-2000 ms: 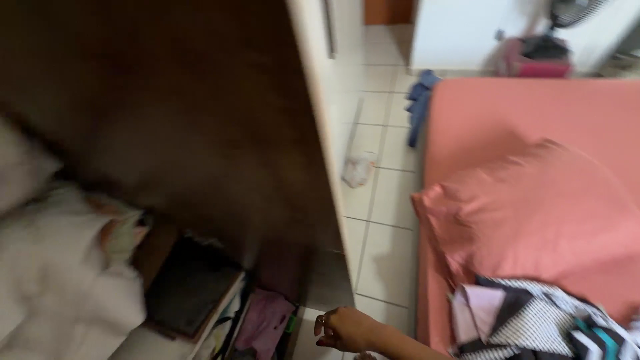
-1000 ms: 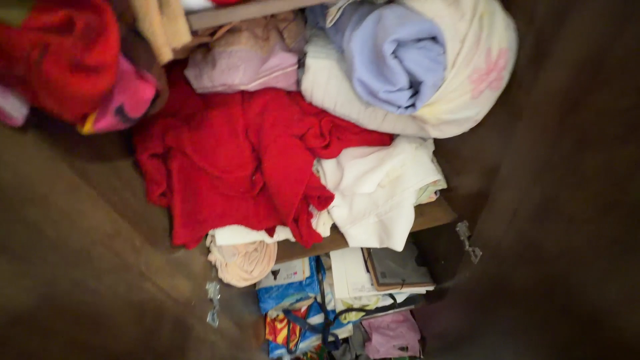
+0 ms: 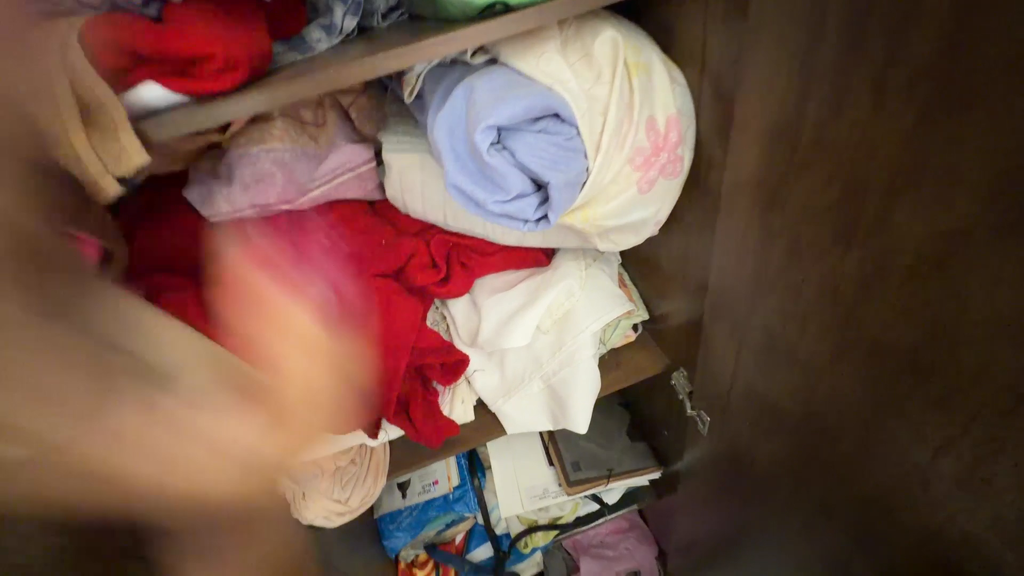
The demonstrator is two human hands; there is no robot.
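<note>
Heavily blurred, my left hand (image 3: 280, 360) reaches in from the left side, in front of a red cloth (image 3: 408, 256) on a wardrobe shelf. A pink blur lies at its fingers; whether it holds anything cannot be told. My right hand is not in view. Right of the red cloth a white cloth (image 3: 544, 344) hangs over the shelf edge. Above them rests a rolled blue cloth (image 3: 512, 144) inside a cream cloth with a pink flower (image 3: 640, 128). A mauve and brown cloth bundle (image 3: 288, 168) lies left of the roll.
An upper shelf board (image 3: 376, 60) carries red and patterned clothes. Below are a peach cloth (image 3: 340, 484), a blue package (image 3: 432, 512), papers, a dark folder (image 3: 600, 448) and a pink item (image 3: 612, 544). A metal hinge (image 3: 690, 400) sits on the dark side panel (image 3: 864, 280).
The view has swung from the bed and door to the wardrobe's inside. One second ago no hand showed before the shelves; now my left hand is in front of the red cloth.
</note>
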